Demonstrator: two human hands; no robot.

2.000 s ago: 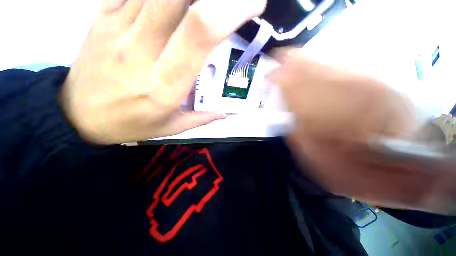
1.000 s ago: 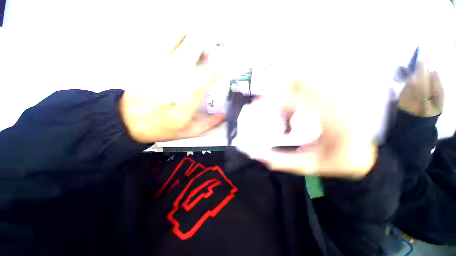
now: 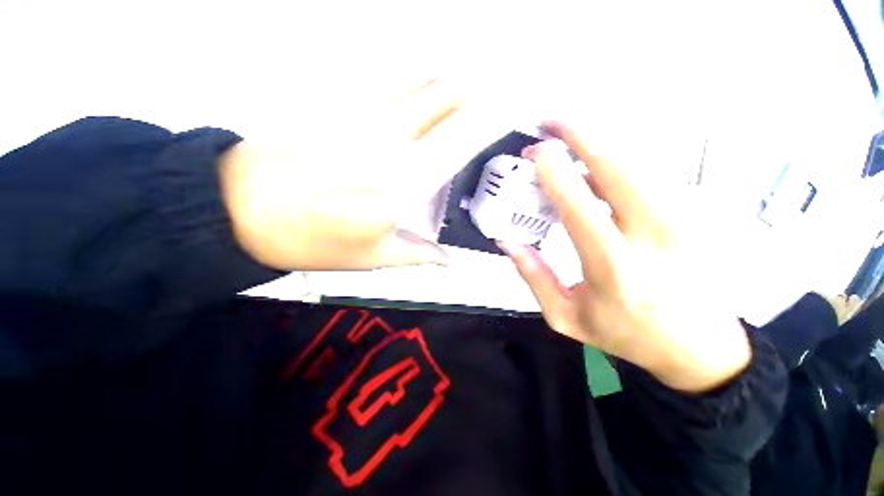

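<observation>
The base unit (image 3: 514, 199), a black square plate with a pale slotted body on top, sits at the middle of the view. My right hand (image 3: 620, 252) grips its pale body with spread fingers from the right. The white front housing (image 3: 426, 211) shows as a pale edge along the plate's left side. My left hand (image 3: 330, 199) holds the housing from the left and is strongly overexposed. The cable and the board are hidden.
The white tabletop (image 3: 242, 58) is overexposed, its front edge just below my hands. A small dark-and-white item (image 3: 790, 194) lies at the right. Another person's dark sleeve (image 3: 814, 339) and part of a hand show at the far right.
The base unit has come down against the housing with its slotted body upward, covering the green opening. The right hand has changed its grip, and the silver tool seen earlier is not visible.
</observation>
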